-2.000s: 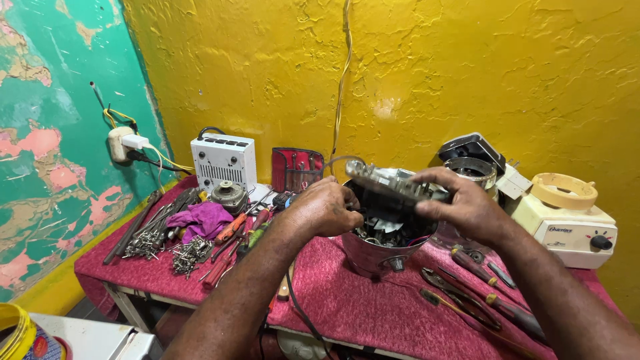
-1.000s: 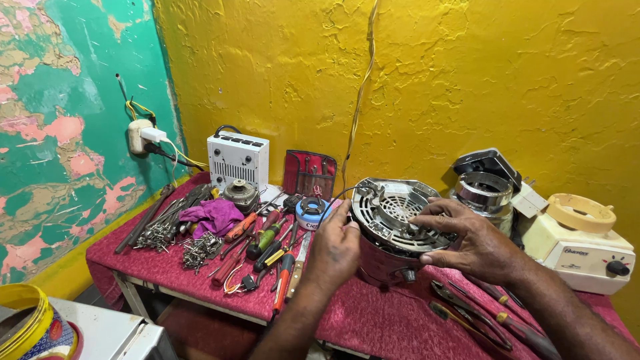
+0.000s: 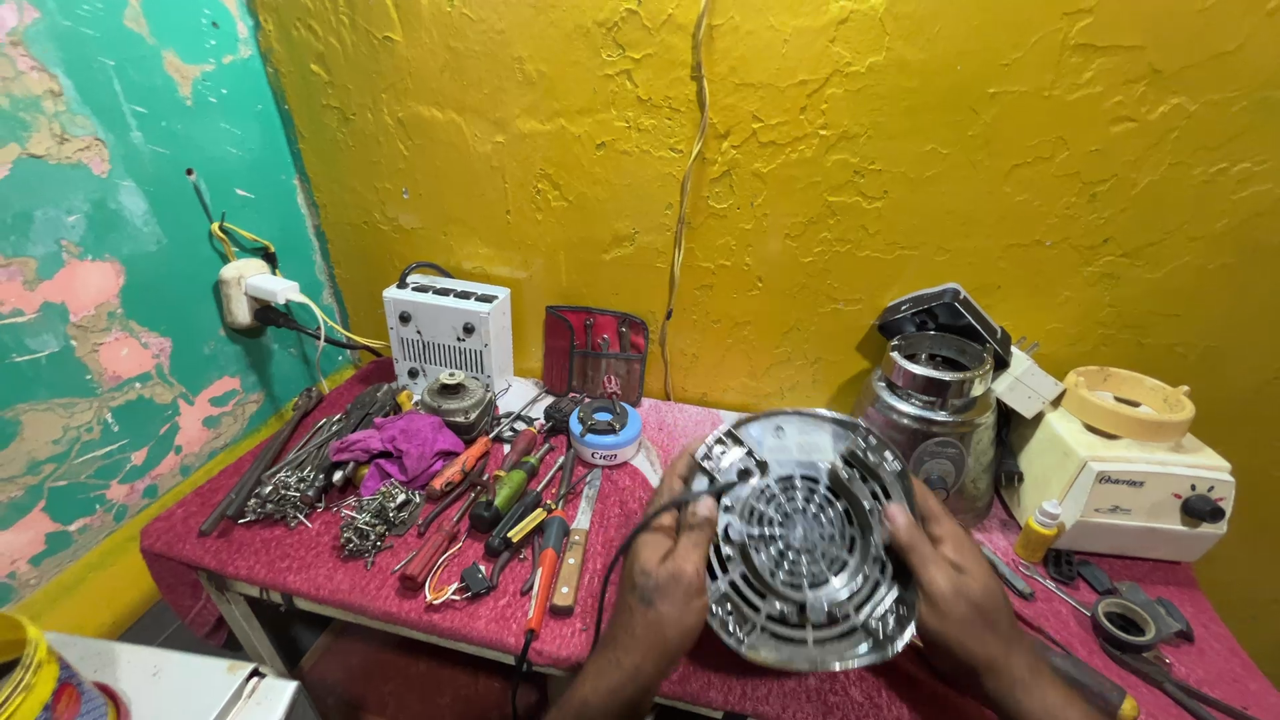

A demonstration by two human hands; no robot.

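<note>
A round metal appliance base with a vented grille is held up between both hands above the pink cloth, its grille facing me. My left hand grips its left rim, thumb on the front, beside a black power cord. On the right rim, my right hand presses with the thumb in front and the fingers behind. The grille is slightly blurred, and whatever lies behind it is hidden.
Screwdrivers, a wood-handled knife, screws and a purple rag lie at left. Behind stand a white metal box and a red tool pouch. Right are a chrome blender base, a cream Osterizer base and black tape.
The appliance has been lifted and tipped up, so its vented grille now faces me. My right hand has shifted from over the grille to the right rim. The view has also shifted.
</note>
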